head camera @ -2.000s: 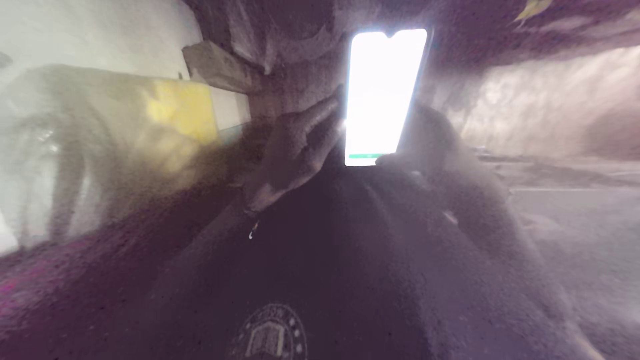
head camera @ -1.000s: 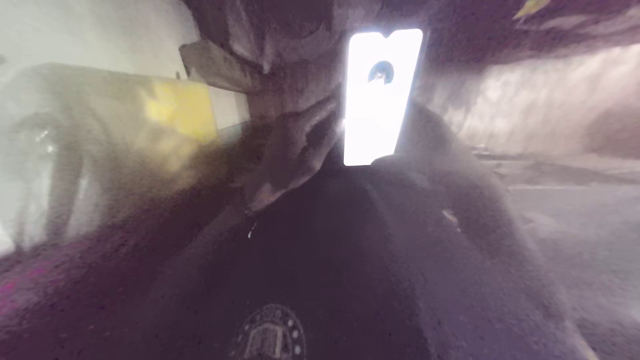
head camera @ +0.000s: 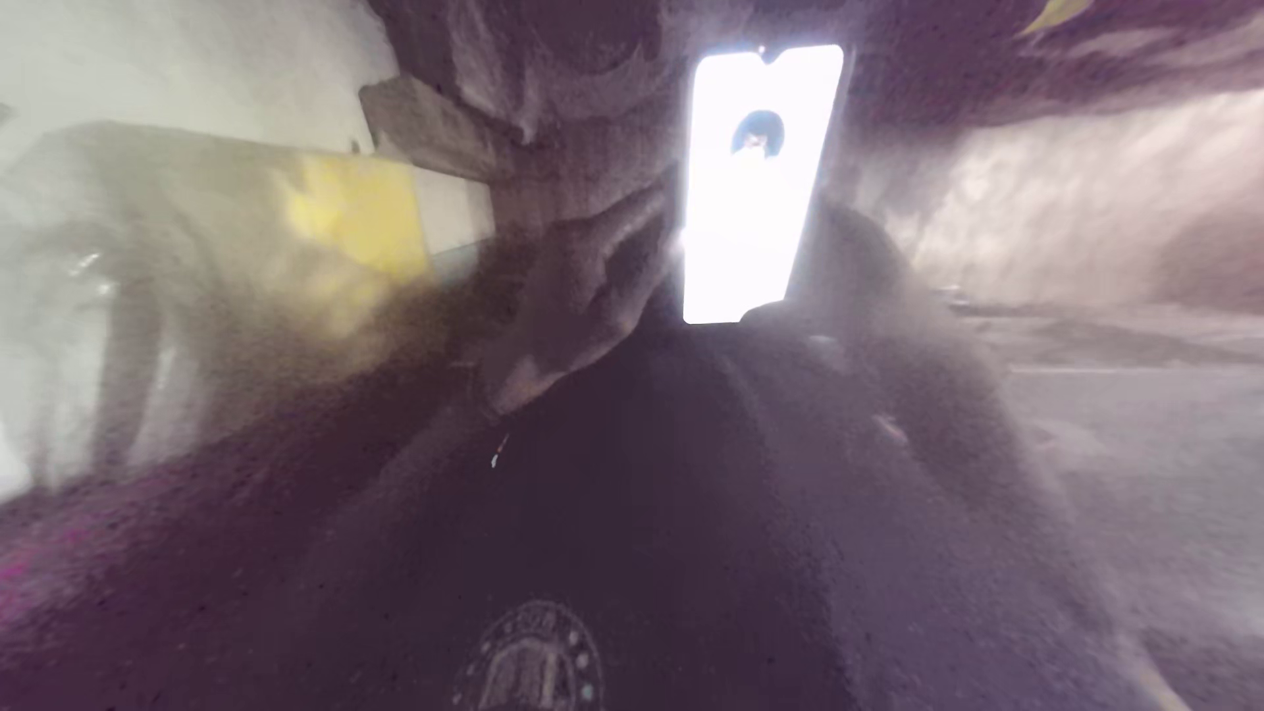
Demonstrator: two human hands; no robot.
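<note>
A smartphone (head camera: 755,227) with a bright, washed-out screen stands upright at the upper middle of the head view; a small dark round picture shows on it. My left hand (head camera: 592,286) is at its left edge, fingers reaching up to the phone's side and gripping it. On the other side, my right hand (head camera: 839,267) is dark and blurred against the phone's right edge, with its thumb over the lower right corner of the screen. The fingers behind the phone are hidden. Below the hands lies my dark garment (head camera: 642,513), with a round printed emblem low in the view.
A yellow patch (head camera: 370,212) shows on a pale surface at the left, with a dark block-like thing (head camera: 430,123) above it. A pale, rough wall-like surface (head camera: 1106,197) spans the right side. Much of the scene is dim and blurred.
The phone screen was blank white with a green strip near its bottom two seconds ago; now a dark round picture shows on it and the strip is gone. Both hands stay around the phone.
</note>
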